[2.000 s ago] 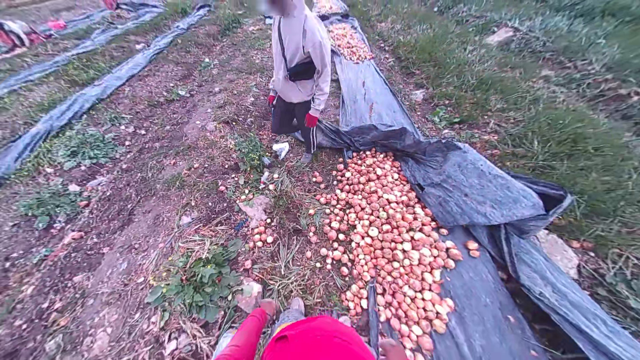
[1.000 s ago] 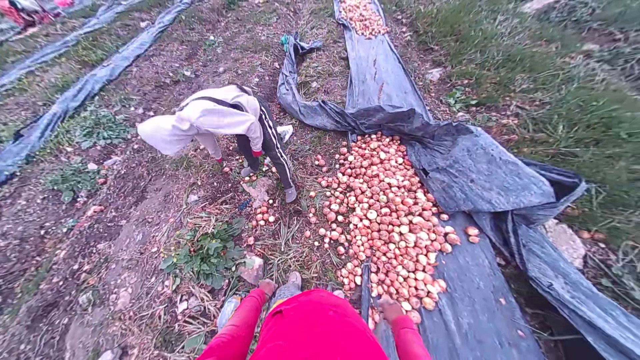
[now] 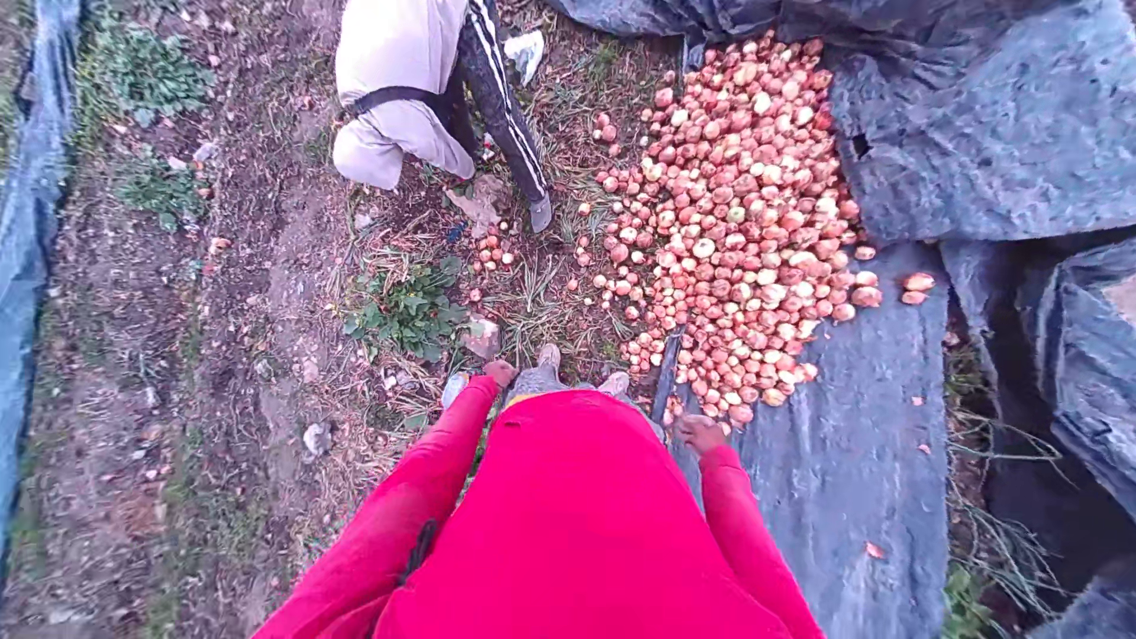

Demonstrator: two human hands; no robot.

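A large pile of onions (image 3: 737, 213) lies on a dark plastic sheet (image 3: 852, 426) to the front right. My right hand (image 3: 701, 433) is at the pile's near edge, close to the lowest onions; whether it grips one cannot be told. Beside my left leg is my left hand (image 3: 500, 373), its fingers partly curled, near a stone and a pale object; its grip is unclear. A few small onions (image 3: 493, 251) form a little heap on the soil left of the pile. Pink-red sleeves cover both arms.
A co-worker (image 3: 404, 80) in a light hooded top bends over at the upper left. A leafy weed (image 3: 408, 306) and a stone (image 3: 482, 337) lie ahead of my left hand. Folded plastic sheeting (image 3: 985, 124) borders the pile, and a blue sheet strip (image 3: 31, 240) runs along the far left.
The co-worker, upright two seconds ago, has bent down towards the soil. The view has tipped further down, showing more of my arms and torso.
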